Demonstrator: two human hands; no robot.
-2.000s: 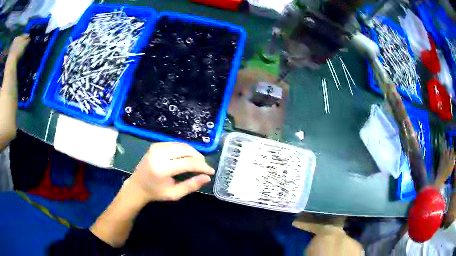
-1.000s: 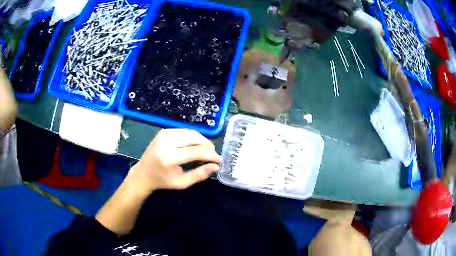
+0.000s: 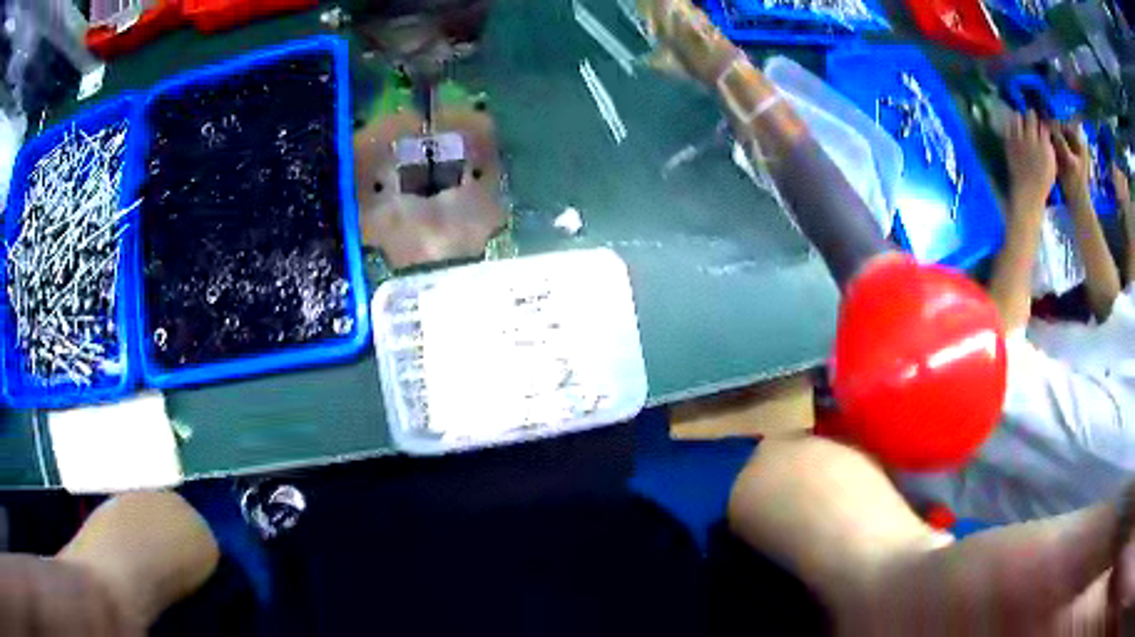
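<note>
The clear plastic box (image 3: pixel 631 336) lies at the bench's front edge, with thin rods and a white paper in it. Behind it stands the press, with a small silvery block (image 3: pixel 429 152) on its brown base (image 3: pixel 429 230) and the dark ram above. The press lever (image 3: pixel 797 162) slants towards me, with its big red ball knob (image 3: pixel 919 365) at the right. I cannot make out either of my hands. Blurred bare-skin shapes show at the lower left and lower right; no fingers holding anything are clear there.
The blue tray of dark rings (image 3: pixel 356 212) and blue tray of silvery rods (image 3: pixel 65 249) are at the left. A white pad (image 3: pixel 115 443) lies before them. Loose rods (image 3: pixel 602 100) lie right of the press. Another person's hands (image 3: pixel 1049 143) are at the far right, past blue trays.
The view has swung right, so the trays and box show further left. My left hand, earlier beside the clear box, is gone from there. The red knob looks nearer and larger.
</note>
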